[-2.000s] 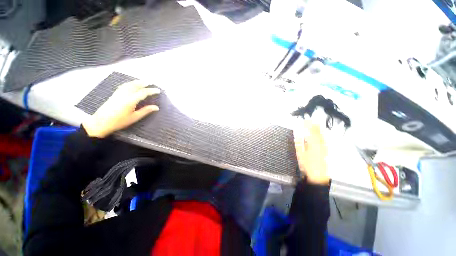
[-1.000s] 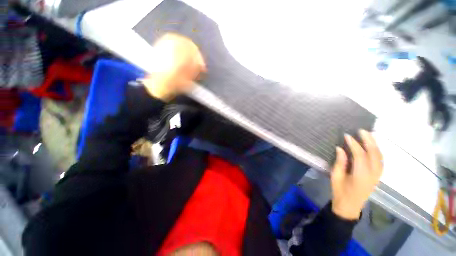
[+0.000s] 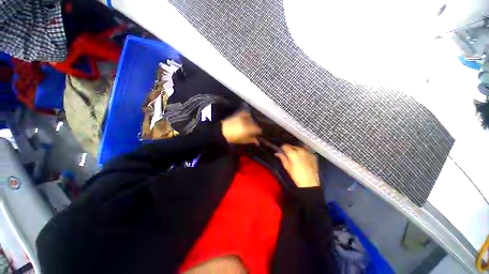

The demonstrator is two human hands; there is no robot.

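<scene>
The checked panel [image 3: 343, 112] lies flat on the white table along its front edge, with no hand on it. Both hands are low in front of the table edge, at my lap. My left hand [image 3: 241, 128] is blurred, with its fingers curled on black fabric [image 3: 271, 143]. My right hand [image 3: 301, 165] is close beside it, its bent fingers on the same fabric. The fabric's outline is hard to tell from my black sleeves and the dark area under the table.
A blue crate [image 3: 115, 115] with brown, white and striped dark scraps [image 3: 195, 109] stands left of my lap. A second blue bin [image 3: 370, 249] is at lower right. An orange-yellow scissors handle [image 3: 483, 257] shows at the right edge. The black thread tangle [image 3: 482, 111] is partly cut off.
Both hands have left the checked panel and moved down to the black fabric at my lap, close together. The panel stays on the table. The view has turned down and left.
</scene>
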